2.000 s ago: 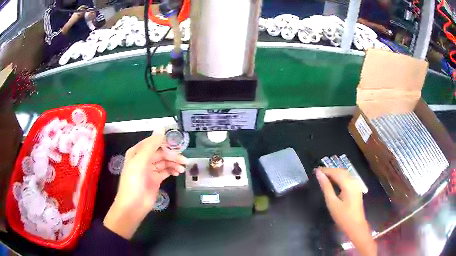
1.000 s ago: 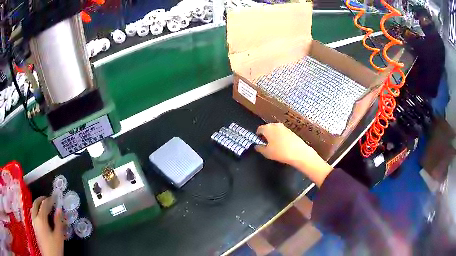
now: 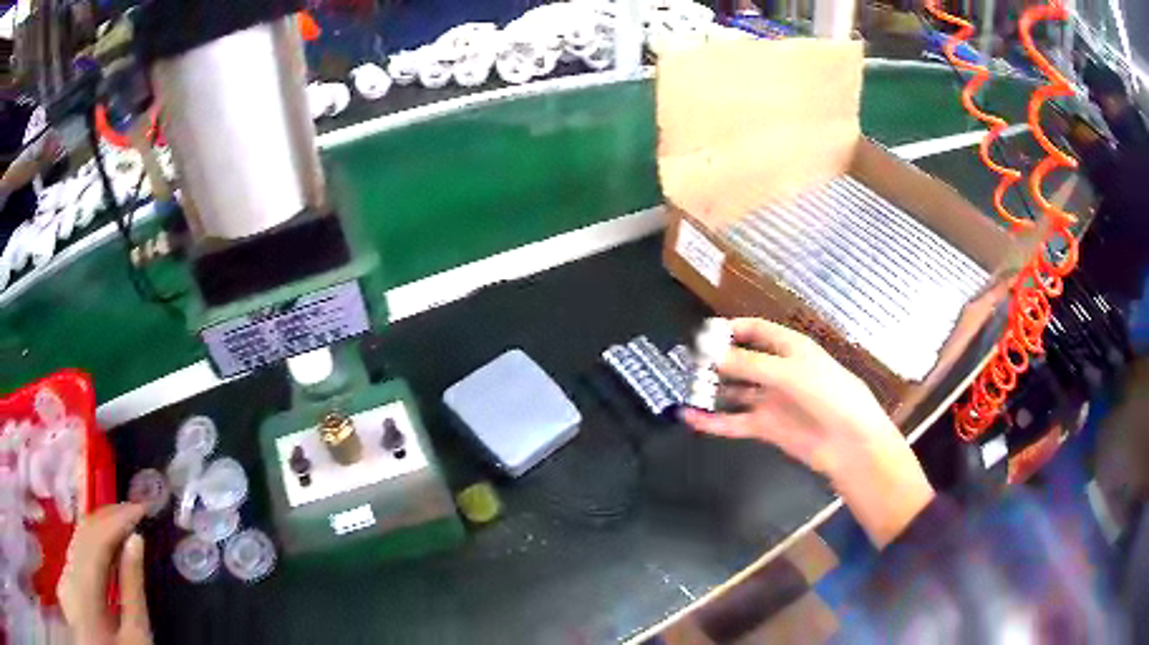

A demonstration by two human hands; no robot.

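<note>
My right hand [image 3: 806, 403] holds a short silver bearing stack [image 3: 713, 363] between thumb and fingers, just over the bearing stacks [image 3: 649, 374] lying on the dark bench mat. My left hand [image 3: 106, 567] is at the lower left, partly cut off by the bottom edge, with its fingertips at a plastic gear [image 3: 149, 490]; whether it grips the gear is not clear. Several loose gears [image 3: 217, 483] lie between this hand and the pneumatic press [image 3: 365, 504]. The press fixture [image 3: 338, 437] shows its brass post with no gear on it.
The red plastic basket [image 3: 101, 473] of gears is at the left edge. A grey-blue box [image 3: 513, 411] and a yellow-green block [image 3: 479, 503] lie right of the press. An open carton [image 3: 756, 292] of bearings stands behind my right hand. Orange coiled hoses [image 3: 1027, 284] hang at right. White housings line the conveyor.
My right hand has lifted a bearing stack from the rows on the mat. More gears lie loose beside the press, and my left hand is lower beside them. The view has swung right, then slightly back.
</note>
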